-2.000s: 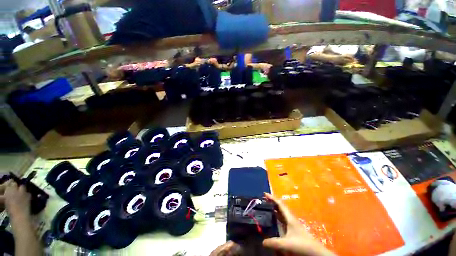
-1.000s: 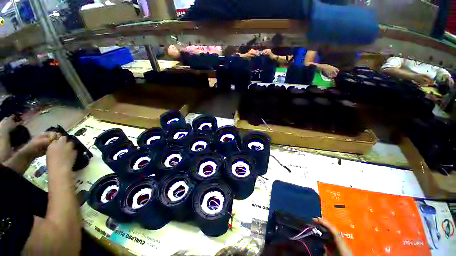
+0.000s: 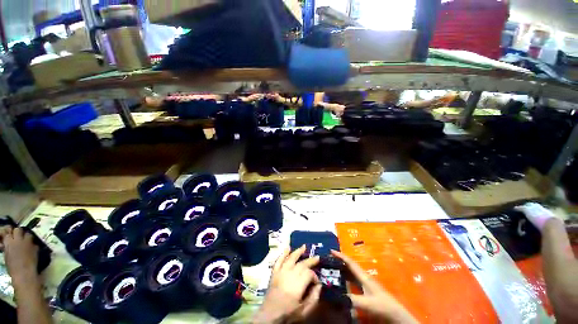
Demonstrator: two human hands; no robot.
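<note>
A black electronic unit [image 3: 331,278] with a pale patch on its face and thin leads at its top is between my hands at the lower middle. My left hand [image 3: 291,285] lies over its left side, fingers on it. My right hand [image 3: 374,297] grips its right side. Under it, a dark navy pad [image 3: 310,238] shows only at its top. The unit's lower part is dark and hard to make out.
Black cylinders with pale rings [image 3: 206,236] stand clustered at left. An orange printed sheet [image 3: 412,266] lies right. Cardboard trays [image 3: 310,182] hold black units behind. A shelf [image 3: 222,79] crosses above. Another person's hands are at far left; a gloved hand [image 3: 537,215] is at right.
My left hand has come up onto the unit's upper part, where a pale patch now shows. The view swung left and back. The neighbour's gloved hand has moved at right.
</note>
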